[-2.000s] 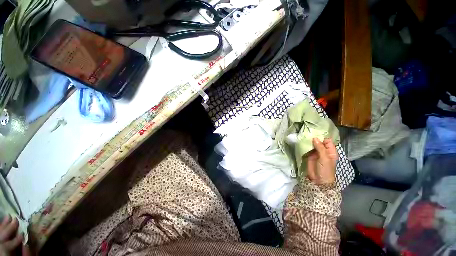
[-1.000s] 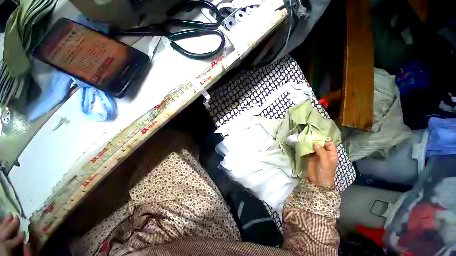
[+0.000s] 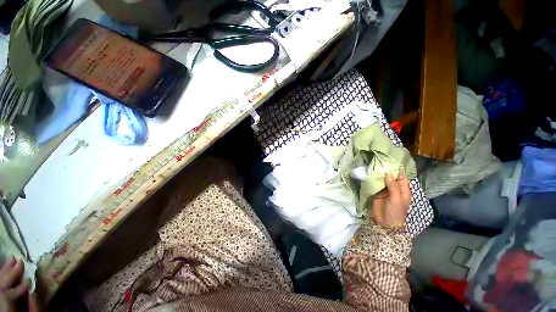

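My right hand [image 3: 391, 202] pinches the edge of a small light green piece [image 3: 381, 152] between thumb and fingers. The green piece lies with limp white fabric [image 3: 314, 195] on a black-and-white patterned surface [image 3: 292, 119]. My left hand [image 3: 12, 285] is at the lower left corner, cut off by the picture's edge. It is beside a pale green cloth edge [image 3: 11, 239] at the table's end. Whether its fingers hold the cloth cannot be told.
On the white table [image 3: 67, 189] lie a lit smartphone [image 3: 113, 67], a light blue tie [image 3: 124, 124] and dark-handled scissors [image 3: 247, 52]. Folded green cloth [image 3: 30, 46] is at the upper left. A wooden bar [image 3: 438, 79] stands beyond the patterned surface. Grey bins [image 3: 448, 253] are at right.
The table, phone and scissors have shifted slightly to the right in the view. My right hand keeps its pinch on the green piece, with little movement.
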